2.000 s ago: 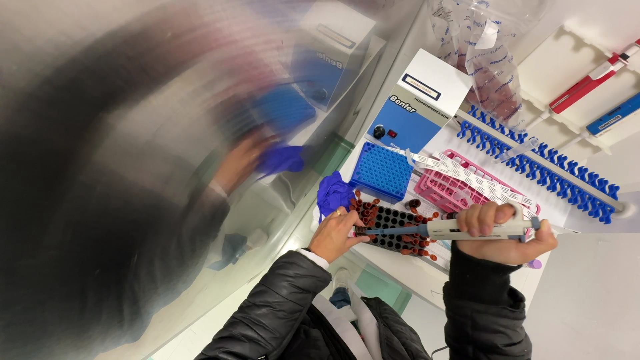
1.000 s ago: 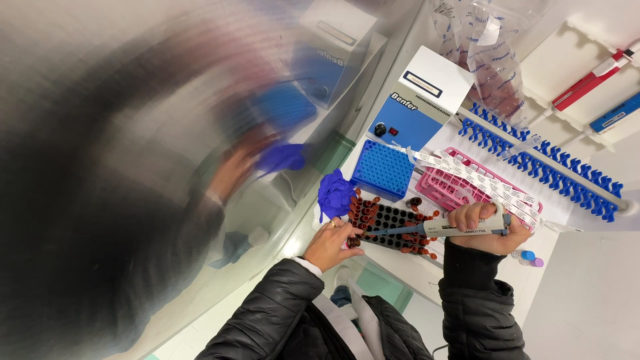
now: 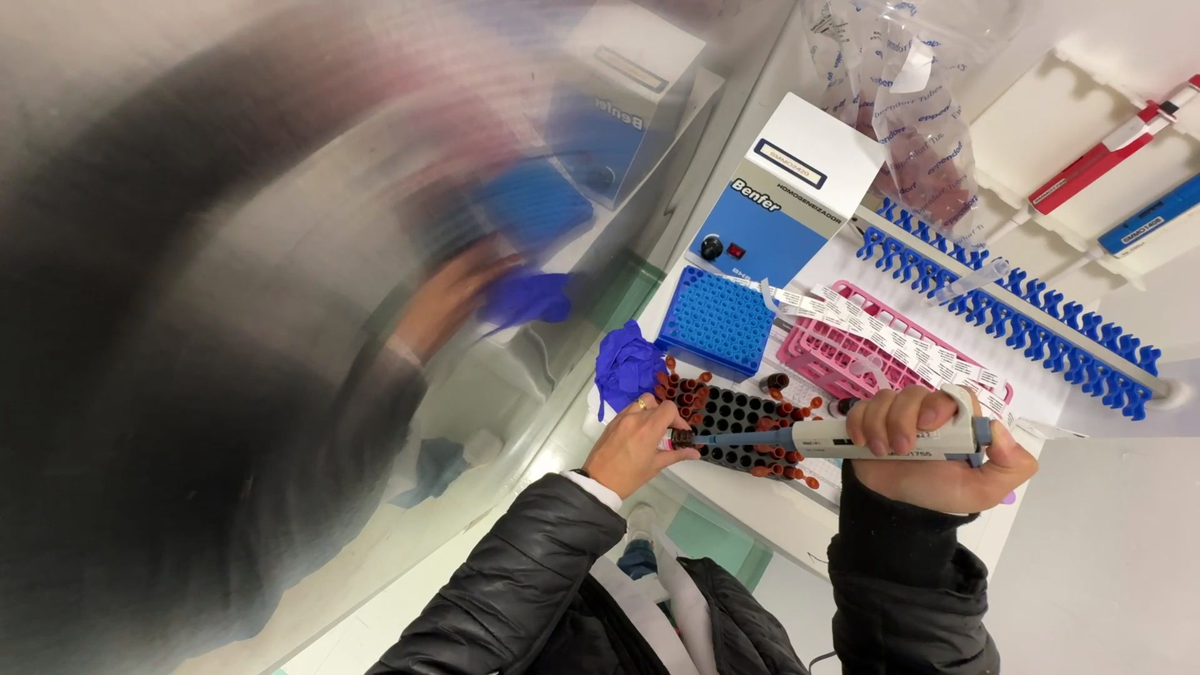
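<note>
My left hand [image 3: 639, 444] pinches a small dark vial [image 3: 682, 439] at the left end of a black tube rack [image 3: 736, 412]. Brown microtubes with open lids stand in rows at both ends of that rack. A white and grey micropipette [image 3: 872, 439] lies nearly level in my right hand [image 3: 937, 459], my thumb at its plunger end. Its tip reaches the mouth of the vial; whether it goes inside cannot be told. Beside my left hand is a crumpled purple glove [image 3: 628, 366]. A dark-capped vial [image 3: 774, 382] stands just behind the rack.
Behind the rack are a blue tip box [image 3: 718, 322], a Benfer homogenizer [image 3: 787, 197] and a pink rack [image 3: 844, 347] with label strips [image 3: 891, 339] on it. Blue clips on a rail [image 3: 1012, 309] and a red pipette [image 3: 1092, 173] are at right. A reflective panel [image 3: 309, 281] borders the left.
The right hand with the micropipette was farther left a second ago and has moved right. The left hand stays by the rack's left end.
</note>
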